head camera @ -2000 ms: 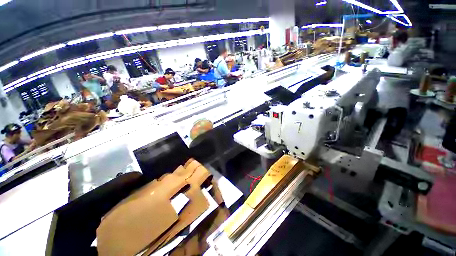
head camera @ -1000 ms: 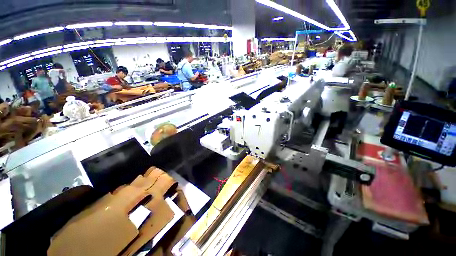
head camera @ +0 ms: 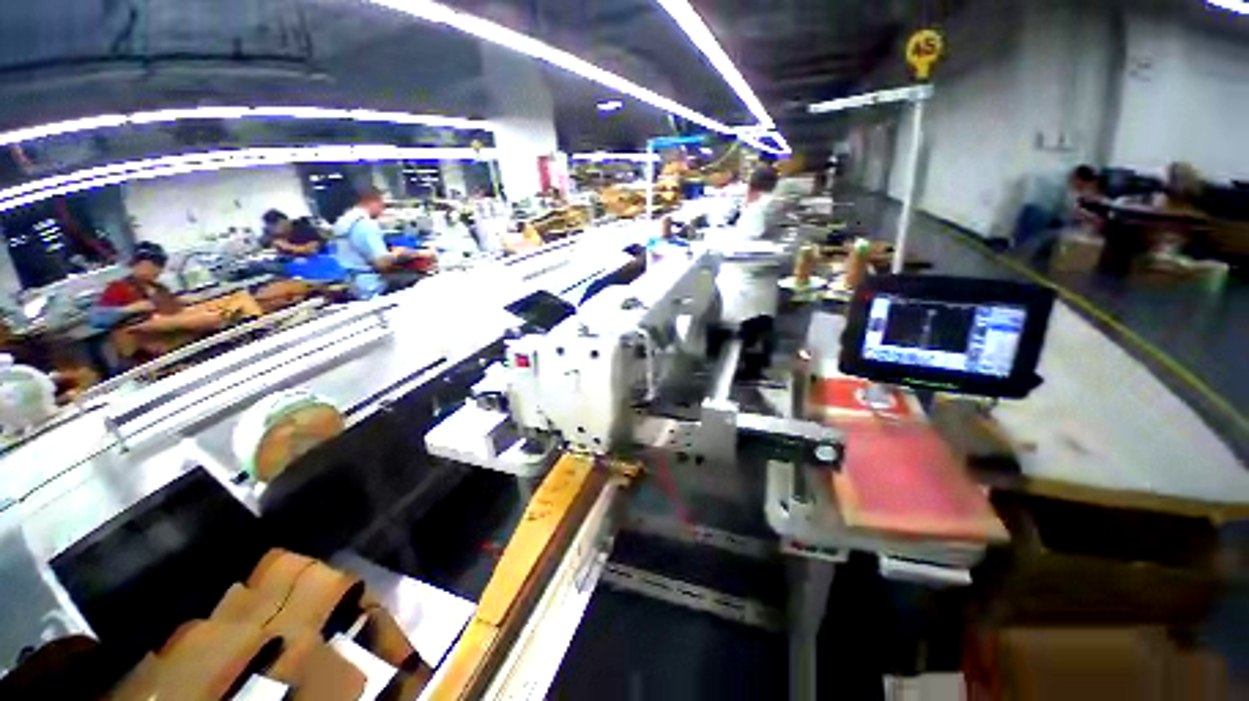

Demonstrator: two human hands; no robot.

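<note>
No hand of mine is in the picture. The long yellow template strip (head camera: pixel 518 548) with black handwriting lies on the machine arm (head camera: pixel 564 603), running from the bottom edge up to the sewing head. A thin brown strip lies along its right side. The white sewing head (head camera: pixel 573 388) with a red switch stands over the template's far end. The needle area is too small and blurred to make out. Left of the arm, overlapping tan bag panels (head camera: pixel 254 623) with dark curved openings lie with white sheets (head camera: pixel 364 667) between them, cut off by the bottom edge.
A control screen (head camera: pixel 945 333) stands at right, above a red-pink board (head camera: pixel 911 479). The X-Y drive carriage (head camera: pixel 767 436) is right of the head. An open brown box (head camera: pixel 1144 500) is at lower right. A round roll (head camera: pixel 295 441) lies on the left table. Several people are in the background.
The view has turned right, so the machine and panels appear further left. The control screen, absent two seconds ago, now shows fully, and the box has come into view.
</note>
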